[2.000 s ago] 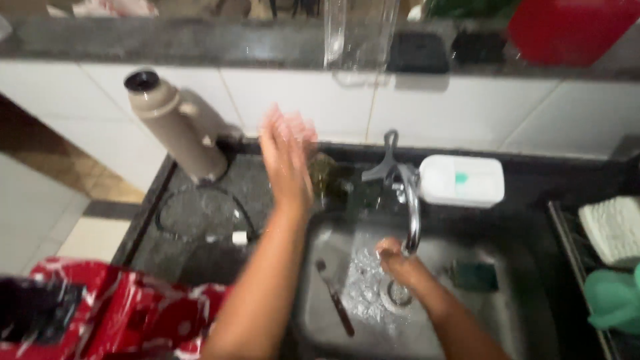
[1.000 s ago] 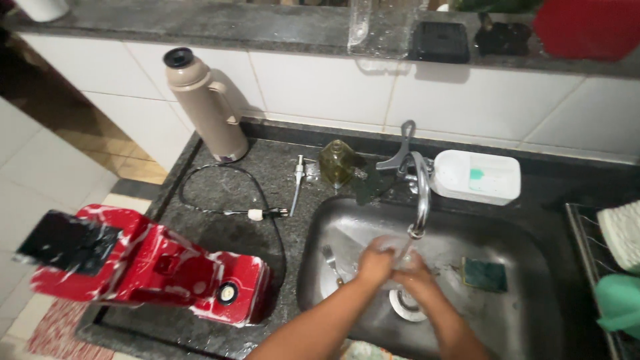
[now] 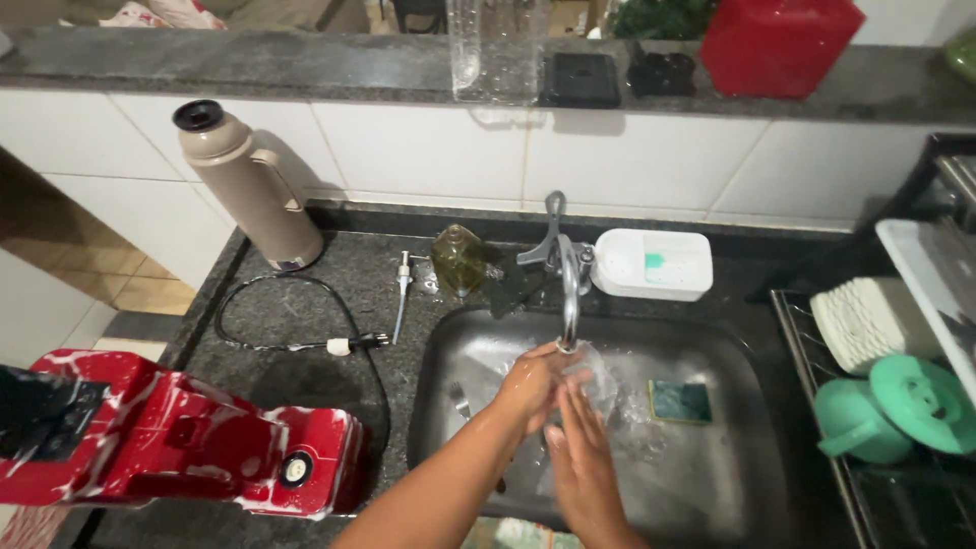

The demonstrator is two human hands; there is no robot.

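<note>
Under the running chrome faucet (image 3: 570, 297), my left hand (image 3: 531, 385) and my right hand (image 3: 579, 442) are close together in the stream, palms facing. Neither shows an object in it. Below them, the steel sink (image 3: 709, 488) holds a fork (image 3: 460, 400) on the left and a green scouring sponge (image 3: 680, 402) on the right. A red appliance body (image 3: 206, 435) streaked with white suds lies on the counter at the left. Its black power cord (image 3: 358, 320) loops behind it.
A beige thermos (image 3: 255, 191), a green glass bottle (image 3: 457, 259) and its pump top (image 3: 402, 282) stand or lie behind. A white soap container (image 3: 654, 263) is beside the faucet. Right of the sink, a dish rack (image 3: 816, 412) holds green plastic pieces (image 3: 869, 419).
My left hand was raised over the counter left of the sink two seconds ago; it is now beside my right hand under the faucet. Both hands remain there since one second ago.
</note>
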